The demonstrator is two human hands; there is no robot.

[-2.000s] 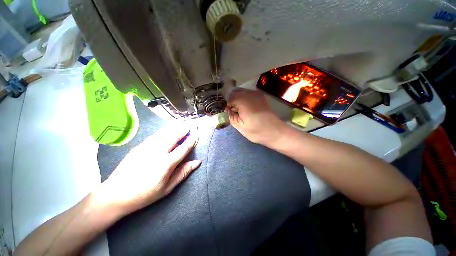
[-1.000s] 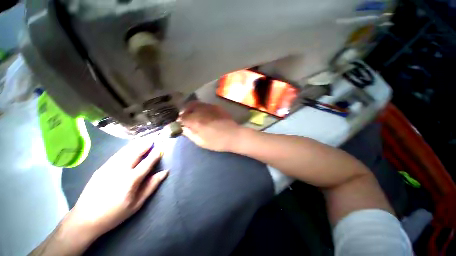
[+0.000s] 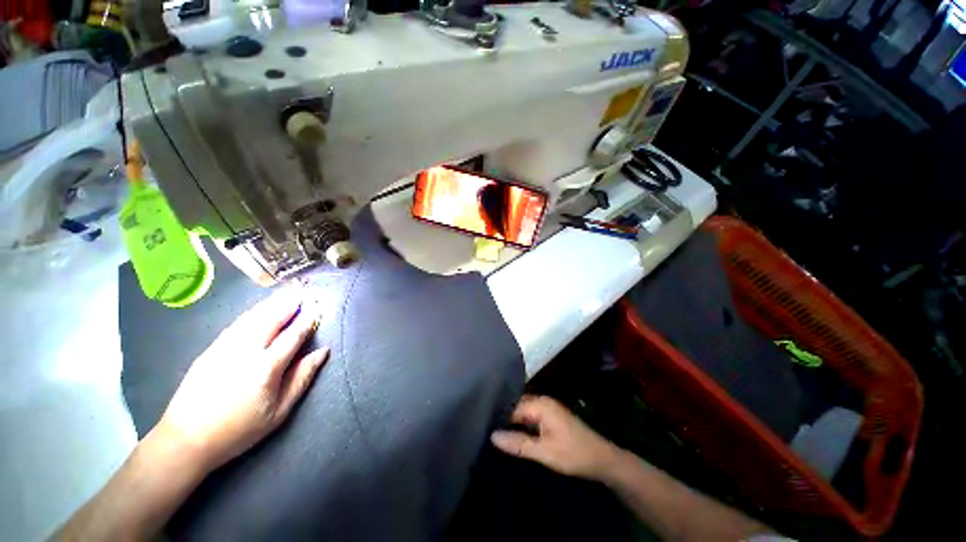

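Observation:
A dark grey garment panel (image 3: 413, 339) lies under the needle area of the off-white sewing machine (image 3: 424, 95) and hangs over the table's front edge. A curved seam line runs down it. My left hand (image 3: 238, 381) rests flat on the panel, left of the seam, with its fingertips close to the brightly lit presser foot (image 3: 286, 265). The needle tip is lost in glare. My right hand (image 3: 556, 434) is at the panel's right edge, low in front of the table, fingers bent. Whether it grips the cloth is unclear.
A lime-green paddle (image 3: 164, 249) hangs left of the needle. A phone (image 3: 482, 206) leans under the machine arm, above a yellow note (image 3: 487, 250). Pens and black scissors (image 3: 651, 169) lie right. An orange-red basket (image 3: 731, 413) holding grey pieces stands at right.
My right hand has left the knob beside the needle and moved down to the panel's right edge. My left hand stays on the panel. The view has shifted, showing more machine and basket.

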